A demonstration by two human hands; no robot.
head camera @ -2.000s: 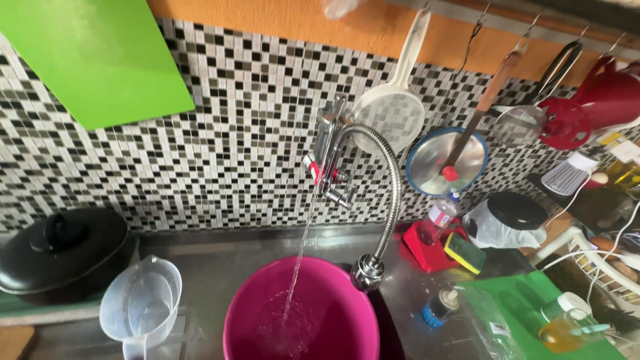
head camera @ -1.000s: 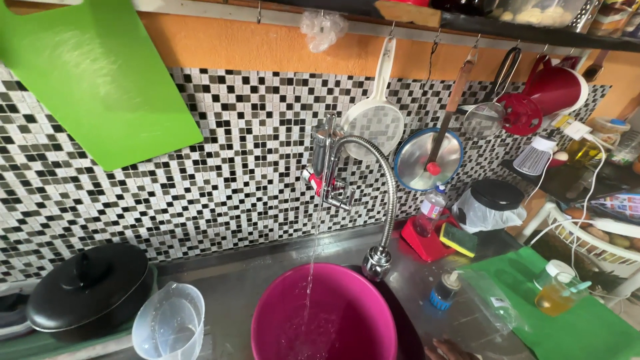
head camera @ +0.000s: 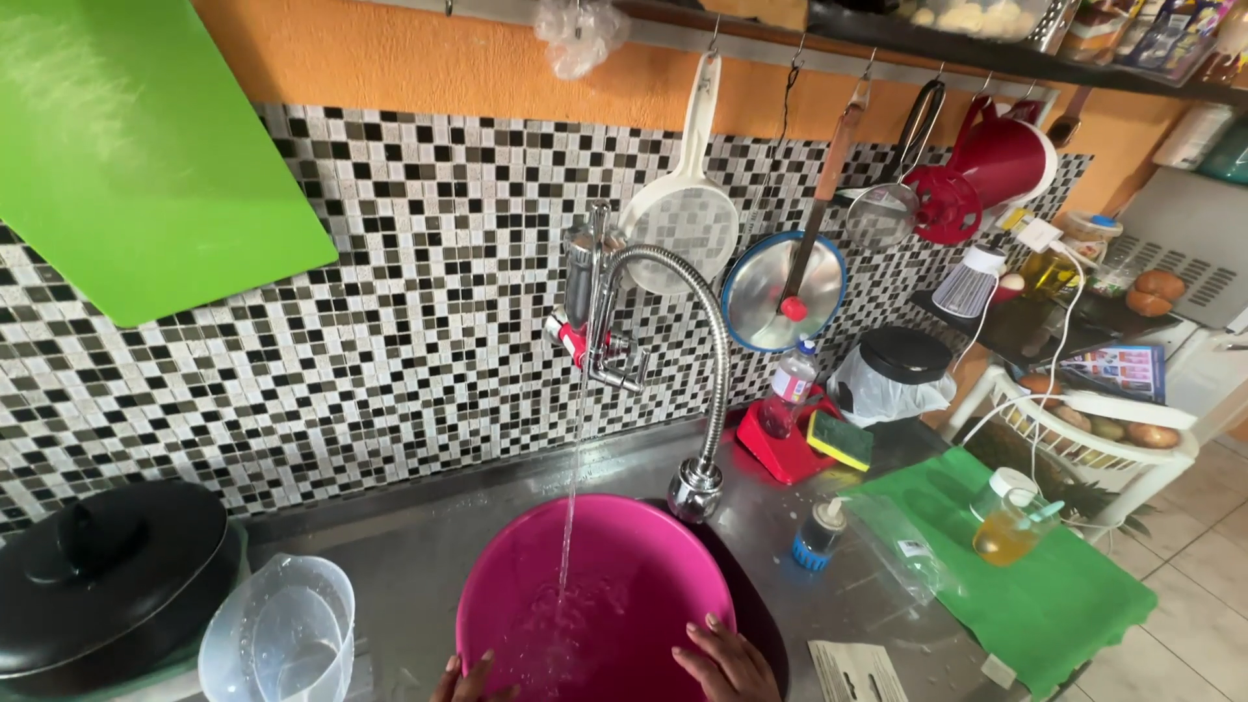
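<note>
A stream of water runs from the wall faucet (head camera: 595,341) into a magenta plastic basin (head camera: 643,546) in the sink. My left hand (head camera: 470,681) is at the basin's near left rim, only its fingers showing at the bottom edge. My right hand (head camera: 723,663) has its fingers spread over the basin's right rim, touching or just above it. Whether either hand grips the rim is not clear. The faucet's flexible metal spout (head camera: 721,390) curves down to a chrome head (head camera: 695,487) behind the basin's right side.
Left of the basin stand a translucent plastic jug (head camera: 278,624) and a black lidded pot (head camera: 107,575). To the right are a blue-based bottle (head camera: 817,536), a red sink caddy (head camera: 780,448), a sponge (head camera: 840,439), a printed card (head camera: 856,671) and a green cloth (head camera: 1053,585) bearing a glass cup (head camera: 1009,531).
Both hands are now at the basin; two seconds ago neither showed, and one second ago only one was visible at the bottom, right of the basin. Water keeps running. The view has shifted.
</note>
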